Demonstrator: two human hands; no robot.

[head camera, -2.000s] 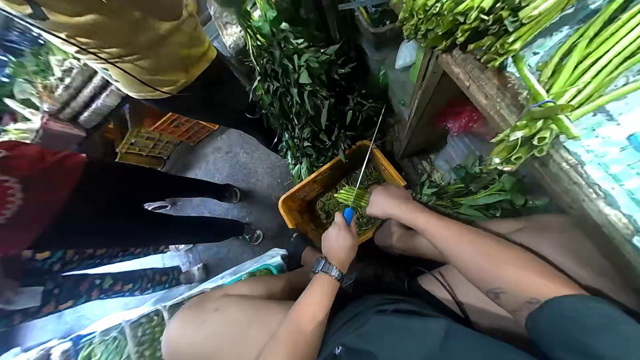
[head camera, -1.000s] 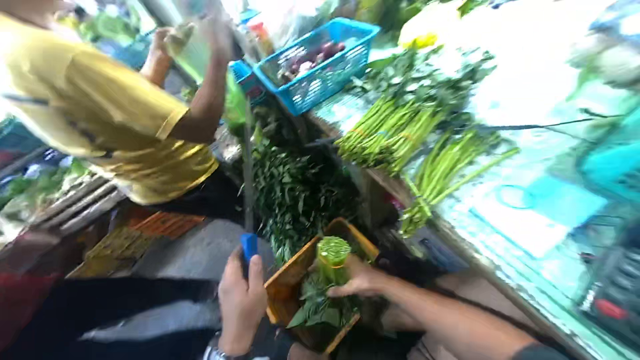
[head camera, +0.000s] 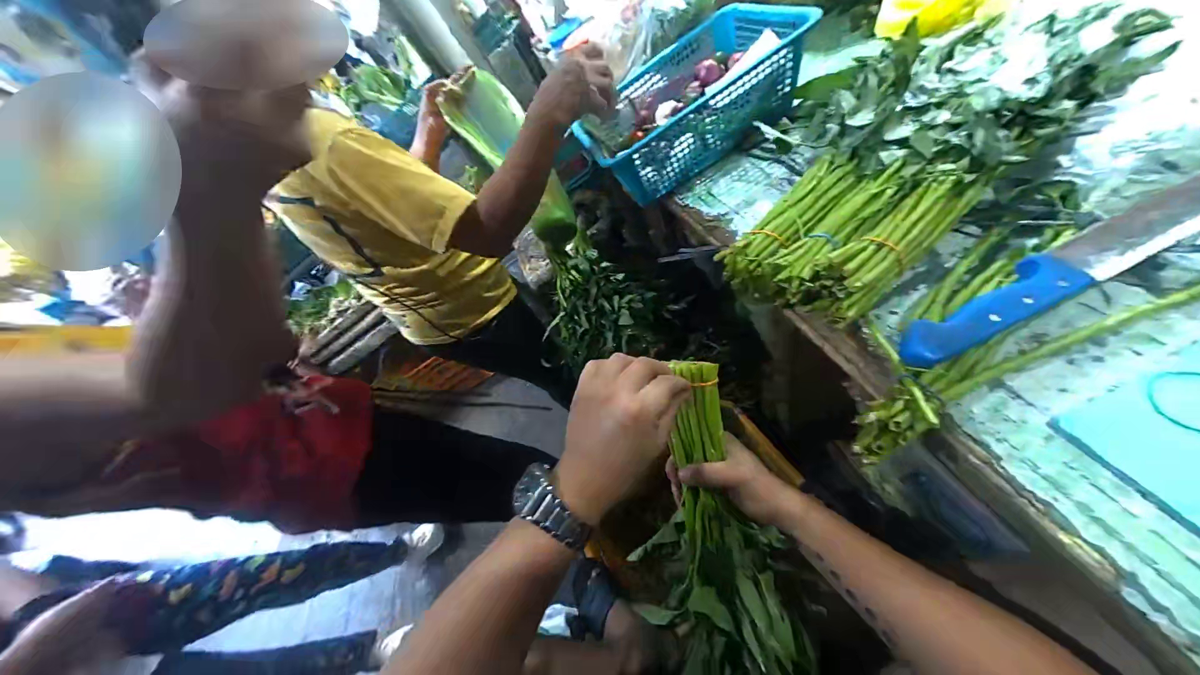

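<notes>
A bundle of leafy green stems (head camera: 697,422) stands cut ends up, with an orange rubber band (head camera: 703,382) around it near the top. My right hand (head camera: 736,476) is closed around the stems below the band. On the upper left side of the bundle, my left hand (head camera: 623,412), with a metal watch at the wrist, grips beside the band; its fingertips are partly hidden. The leaves hang below my right hand. A knife with a blue handle (head camera: 998,309) lies on the table at the right, over loose green stems (head camera: 966,375).
Banded leafy bundles (head camera: 844,225) lie on the worn table (head camera: 1106,525), near a blue plastic basket (head camera: 698,122) of red onions or similar produce. A person in a yellow shirt (head camera: 403,225) holds a leafy vegetable beyond. Another person in red (head camera: 291,450) stands close at left.
The knife has left my left hand and lies on the table. My left hand has moved right to the bundle, which my right hand still holds. The view has shifted.
</notes>
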